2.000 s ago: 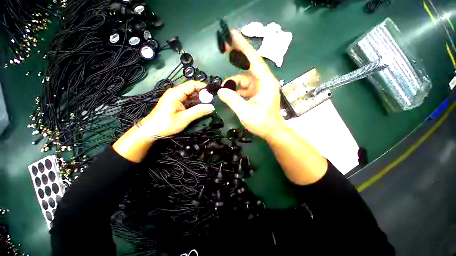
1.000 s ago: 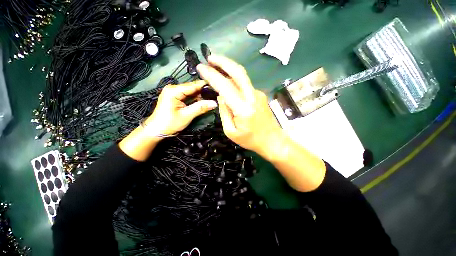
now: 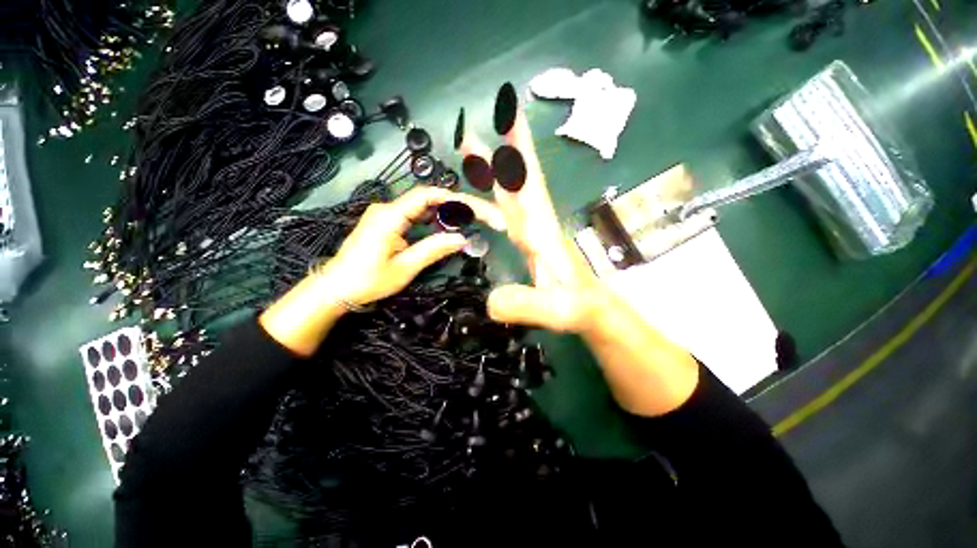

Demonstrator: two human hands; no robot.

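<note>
My left hand (image 3: 377,248) pinches a small round antenna base (image 3: 454,215) between thumb and fingers. Its face looks black with a thin light rim. My right hand (image 3: 546,252) is just right of it, fingers spread, the thumb apart and one fingertip close to the base; whether they touch is unclear. Several round black adhesive pads (image 3: 509,168) are stuck on its raised fingertips. Bases with pale faces (image 3: 340,126) lie on black antenna cables (image 3: 214,161) at upper left. A dark heap of units (image 3: 429,396) lies below my hands.
A sticker sheet (image 3: 120,392) with black discs is at left. A crumpled white scrap (image 3: 600,115) lies above right. A metal block (image 3: 650,219) with a silvery rod (image 3: 755,184) sits on a white sheet (image 3: 696,305). A clear plastic pack (image 3: 852,161) is far right.
The base in my left hand showed a pale face two seconds ago and now shows a black one. My right hand covered it one second ago and has now spread open beside it.
</note>
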